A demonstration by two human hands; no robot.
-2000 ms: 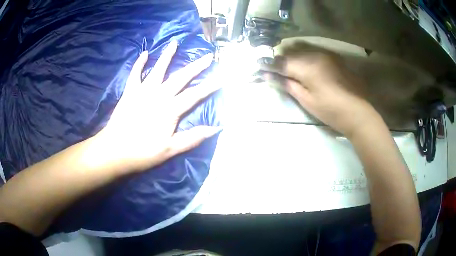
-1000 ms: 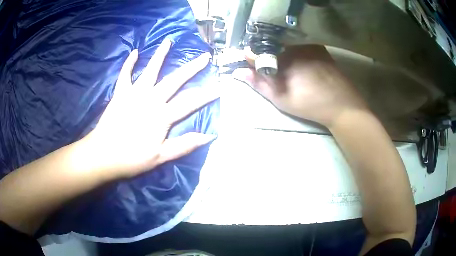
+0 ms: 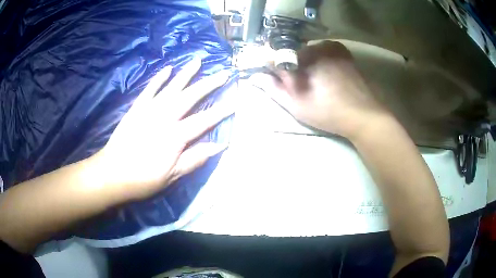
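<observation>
A glossy dark blue fabric panel (image 3: pixel 70 87) with a white border (image 3: pixel 179 223) lies across the left, its right edge running up to the presser foot area (image 3: pixel 237 46). My left hand (image 3: pixel 168 125) lies flat on the panel, fingers spread, left of and below the needle area. My right hand (image 3: pixel 326 89) is bent beside the pale knob (image 3: pixel 285 58), its fingertips close to the needle area. A slim dark thing (image 3: pixel 255 71) shows at those fingertips; glare and blur hide whether they grip it. The needle tip is lost in glare.
The sewing machine's large pale arm (image 3: pixel 380 32) spans the top right. The white table (image 3: pixel 304 184) has a curved front edge and printed marks. Dark looped scissors (image 3: pixel 467 157) are at the table's far right. Dark blue fabric (image 3: pixel 359 255) shows below the front edge.
My right hand moved left to the needle area, then stayed beside the knob. My left hand's fingertips now sit slightly lower and further right on the panel. The panel's lower edge has shifted and its folds changed.
</observation>
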